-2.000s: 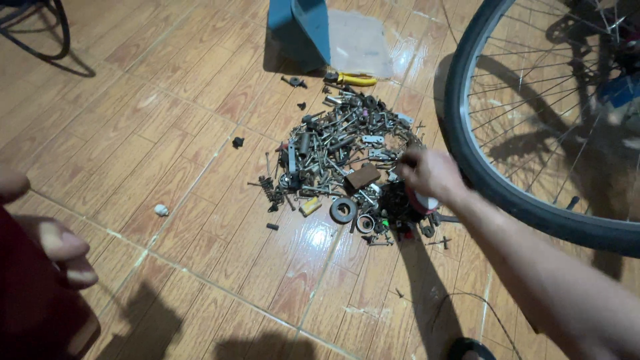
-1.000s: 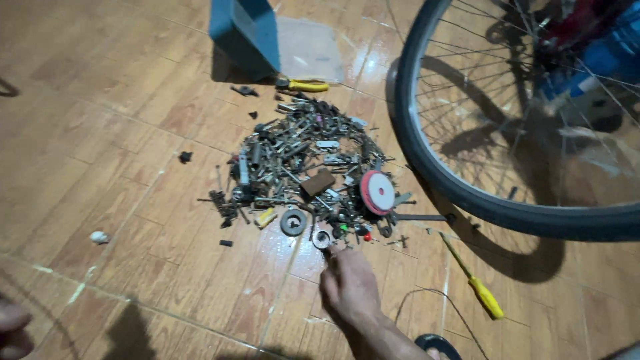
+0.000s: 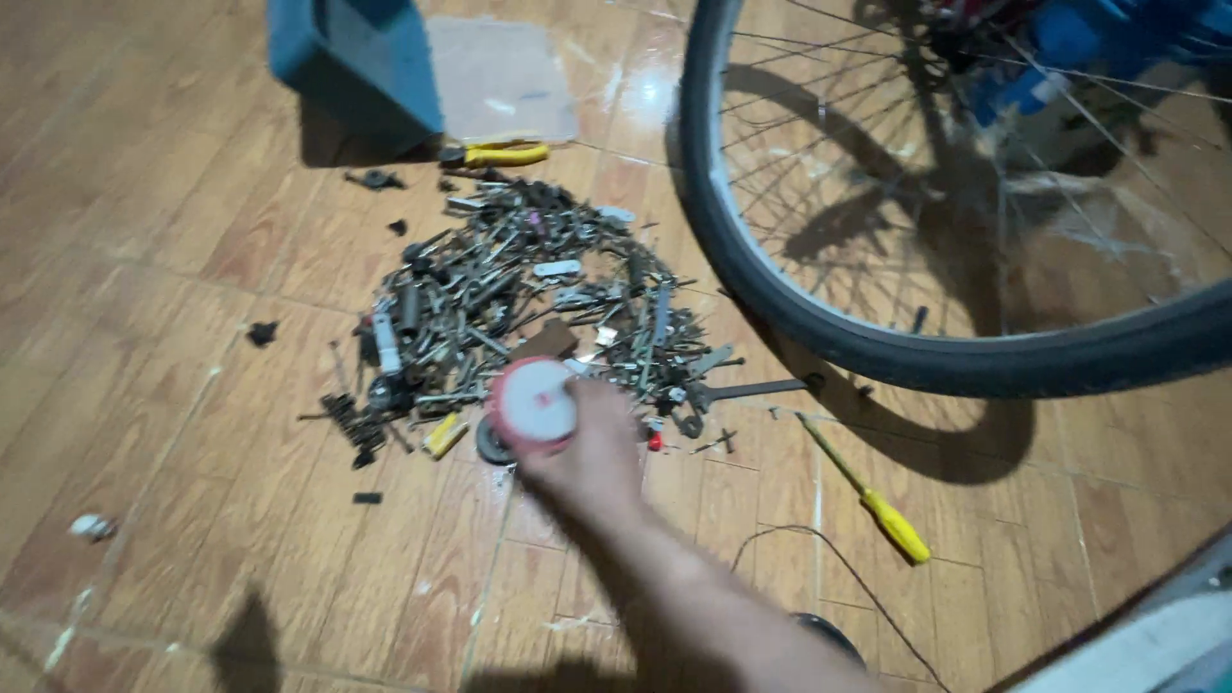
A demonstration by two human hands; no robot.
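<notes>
My right hand (image 3: 597,452) grips a round disc with a white face and red rim (image 3: 537,404), held over the lower edge of a heap of loose screws, bolts and small metal parts (image 3: 472,279). Partly behind the disc, a dark ring (image 3: 493,443) lies on the floor, with a small yellow piece (image 3: 445,436) to its left. A brown block (image 3: 547,340) rests on the heap just above the disc. An open-ended wrench (image 3: 760,389) juts from the heap's right side. My left hand is out of the picture.
A bicycle wheel (image 3: 818,356) takes up the upper right. Yellow-handled pliers (image 3: 505,154) lie below a blue container (image 3: 361,67) and a translucent sheet (image 3: 505,77). A yellow screwdriver (image 3: 893,525) and a thin wire (image 3: 847,558) are at the lower right.
A second ago the disc lay on the heap's right side and my right hand was below it, at a small ring. Now that hand holds the disc further left. My left hand has left the view.
</notes>
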